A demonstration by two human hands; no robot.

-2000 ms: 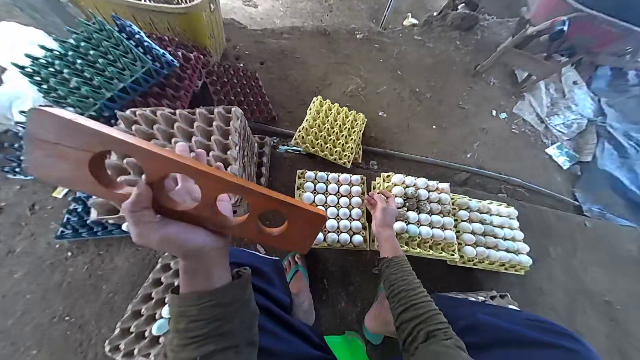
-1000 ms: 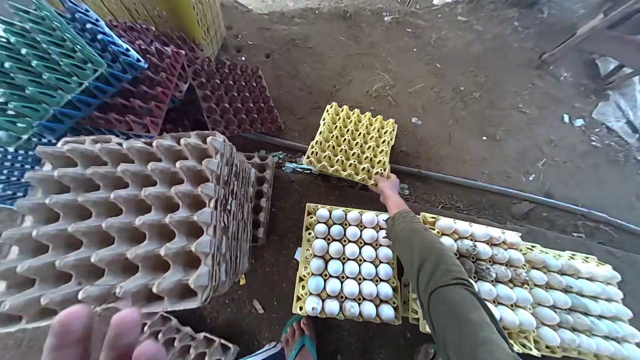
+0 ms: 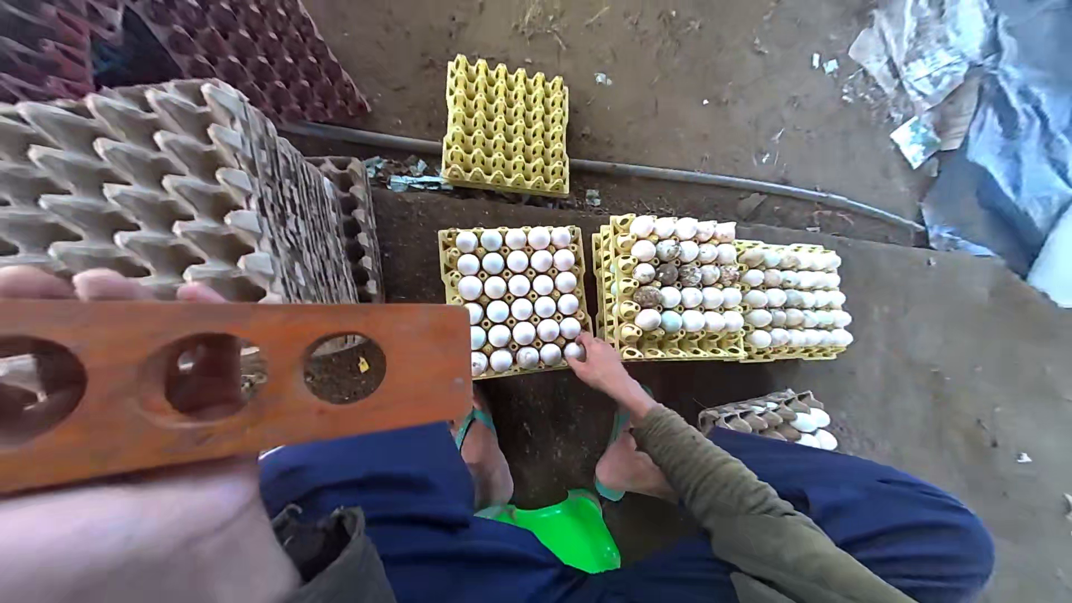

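My left hand [image 3: 159, 528] holds a brown wooden board with round holes [image 3: 419, 360] across the lower left, fingertips showing over its far edge. My right hand [image 3: 605, 364] has its fingertips on a white egg [image 3: 574, 351] at the near right corner of a yellow egg tray [image 3: 446, 266] full of white eggs. Right of it, a stack of yellow trays [image 3: 615, 289] carries white and dirt-stained eggs, with one front row of cups bare. Another yellow tray of eggs [image 3: 796, 356] adjoins that stack. Whether the right fingers have closed on the egg is hard to tell.
Empty yellow trays [image 3: 507, 126] lie beyond a grey pipe [image 3: 712, 176]. Stacked grey pulp trays [image 3: 301, 218] and dark red trays [image 3: 251, 59] stand at left. A pulp tray with eggs [image 3: 766, 419] is by my right knee, a green plastic object [image 3: 574, 532] between my feet. Plastic sheeting [image 3: 1005, 151] lies at right.
My right hand has moved from the empty yellow trays back to the near corner of the full tray. The holed wooden board, out of view one second ago, is back in view.
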